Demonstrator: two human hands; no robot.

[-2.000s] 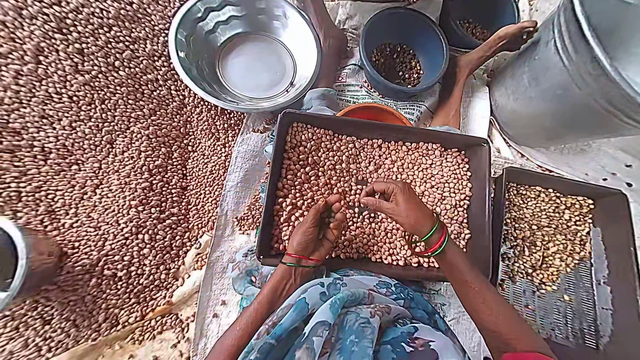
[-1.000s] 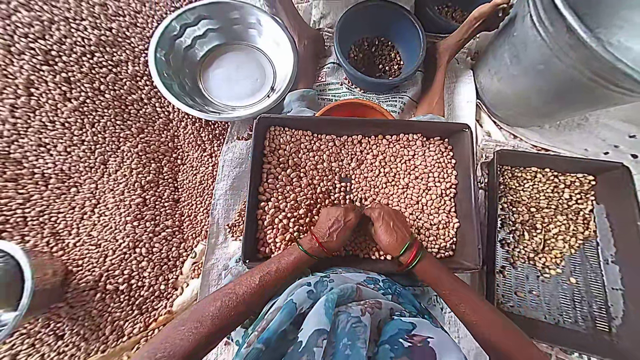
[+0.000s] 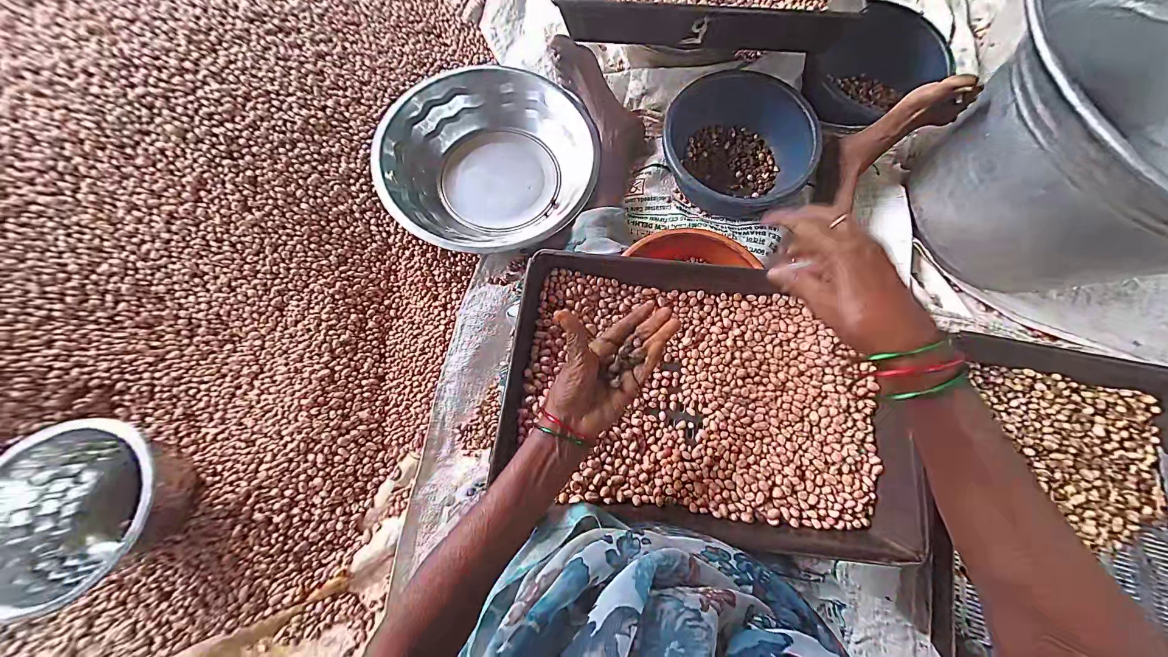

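A dark rectangular tray [image 3: 899, 525] in front of me holds a layer of pinkish-brown nuts or beans [image 3: 757, 401]. Over its left part, my left hand [image 3: 613, 370] is palm up with spread fingers, and several small dark pieces [image 3: 626, 360] lie in the palm. My right hand [image 3: 844, 274] is raised over the tray's far right corner, blurred; whether it holds anything cannot be told. Just beyond the tray are an orange bowl [image 3: 693, 245] and a blue bowl [image 3: 742, 141] with dark pieces inside.
A large heap of nuts or beans [image 3: 228, 228] covers the left side, with a steel basin [image 3: 485, 157] and a metal vessel [image 3: 73, 520] on it. At right are a big metal drum [image 3: 1031, 182] and another tray [image 3: 1049, 354] of yellowish pieces. Another person's feet [image 3: 598, 119] are beyond my tray.
My hands were together over the tray's near edge a second ago. They have since parted: the left has turned palm up, and the right has moved away to the far right corner.
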